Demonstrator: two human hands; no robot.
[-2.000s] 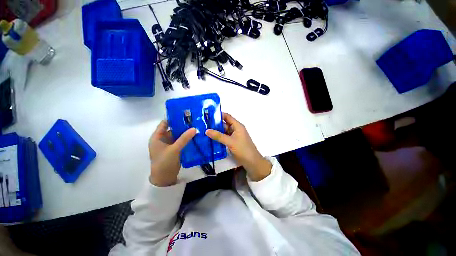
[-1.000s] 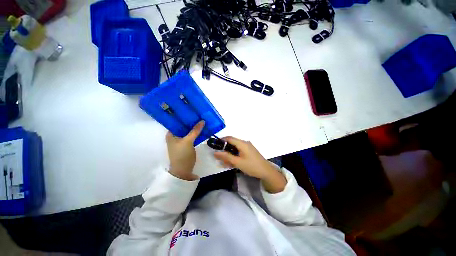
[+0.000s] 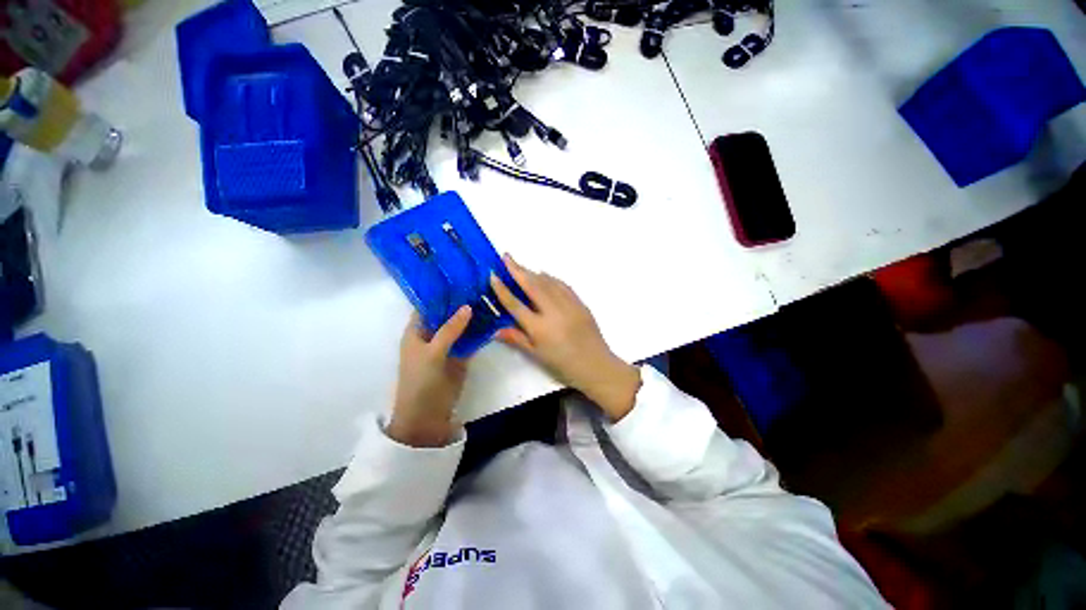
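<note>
A blue blister tray (image 3: 411,265) is held tilted above the table's near edge. Two plug ends of a black USB cable (image 3: 419,247) lie side by side in its upper recesses, and the dark coil is at its lower end, partly covered by fingers. My left hand (image 3: 431,369) grips the tray's lower left edge, thumb on top. My right hand (image 3: 560,328) is at the tray's lower right, fingers on the coil and tray edge.
A stack of empty trays (image 3: 280,143) stands behind left, beside the cable pile (image 3: 476,72). A red-edged phone (image 3: 753,188) lies right of centre. Blue tray stacks (image 3: 994,107) are far right. Boxes with a printed card (image 3: 30,441) and a bottle (image 3: 48,113) are far left.
The cable coil has gone from hanging off the tray's lower end into its lower part. My right hand has moved onto the tray. The single filled tray at left is gone from view.
</note>
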